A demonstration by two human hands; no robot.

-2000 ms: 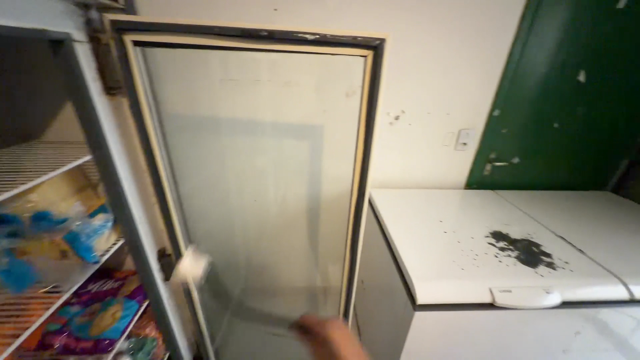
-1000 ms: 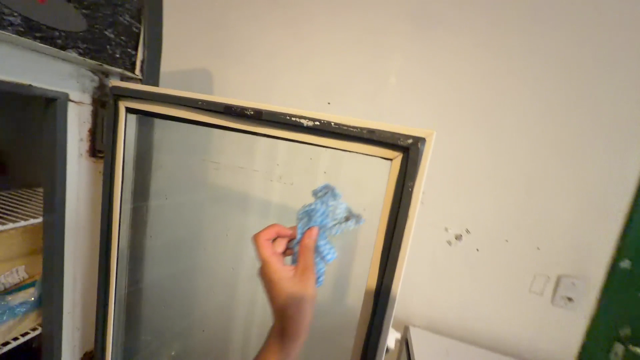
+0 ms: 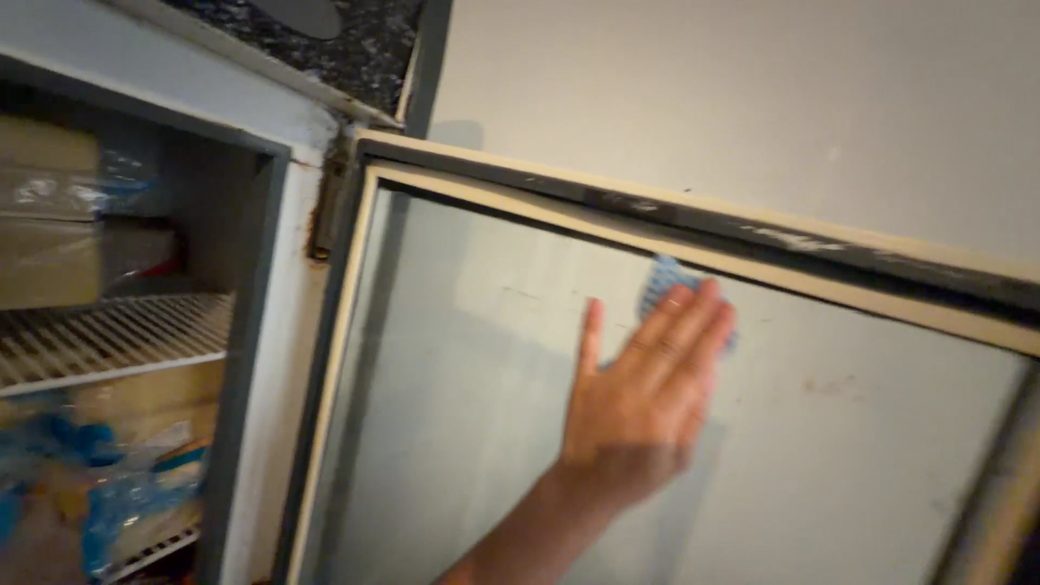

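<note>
My right hand [image 3: 650, 386] lies flat against the glass pane [image 3: 471, 422] of an open glass door, its back toward me and its thumb spread to the left. Under the fingers it holds a blue patterned cloth [image 3: 660, 284], pressed on the glass near the top of the frame. Most of the cloth is hidden by the fingers. Pale and dark strips form the door frame [image 3: 601, 199]. Faint streaks and brownish spots [image 3: 829, 383] mark the glass right of the hand. My left hand is out of view.
At left is an open cabinet with wire shelves [image 3: 122, 333] holding wrapped packages [image 3: 49, 219] and blue-and-clear plastic bags [image 3: 138, 504]. A rusty hinge [image 3: 325, 211] joins the door to it. Behind the door rises a pale wall [image 3: 731, 97]; a dark speckled panel [image 3: 325, 57] is above the cabinet.
A second ago my right hand held the cloth bunched up before the pane; now the hand is flat with the cloth under its fingers, near the top edge. The view has moved closer and tilted.
</note>
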